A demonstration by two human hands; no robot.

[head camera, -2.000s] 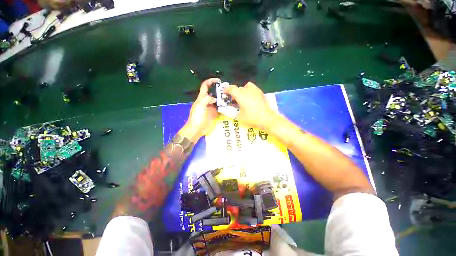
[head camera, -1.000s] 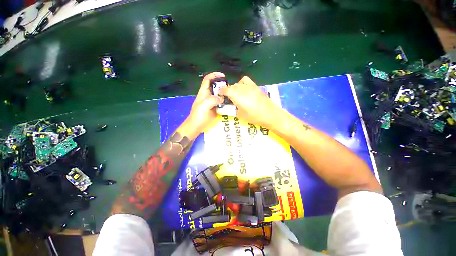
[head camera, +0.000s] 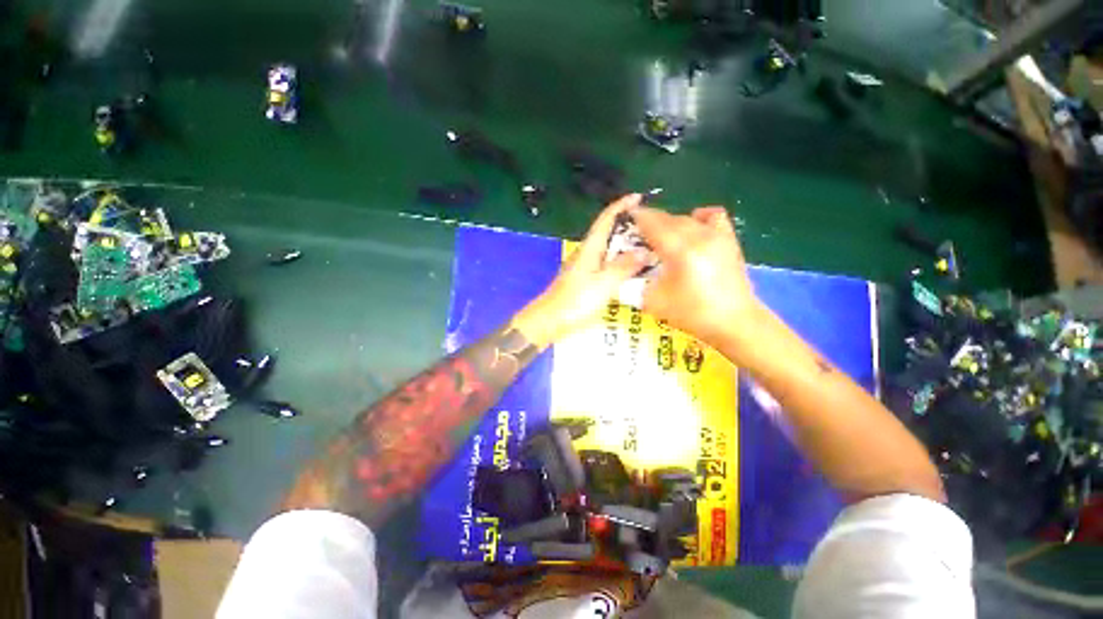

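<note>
My left hand [head camera: 593, 278] and my right hand [head camera: 698, 268] meet above the far edge of the printed poster [head camera: 798, 327]. Between their fingers they hold a small circuit board [head camera: 627, 246], pale with dark parts. My fingers hide most of it, and whether a black housing is around it cannot be told. My left fingers are around its left side, and my right fingers press at its upper right. A heap of loose black adapter housings [head camera: 593, 502] lies on the poster's near part, close to my body.
A pile of circuit boards [head camera: 133, 272] with black cables lies at the left, with a single board [head camera: 194, 387] beside it. Another pile [head camera: 986, 369] lies at the right. Several boards are scattered on the green surface [head camera: 363, 157] beyond. A carton [head camera: 194, 580] shows at lower left.
The camera view has shifted, so the poster and hands appear further right. The hands stay together on the small board; my right hand's fingers have changed pose around it.
</note>
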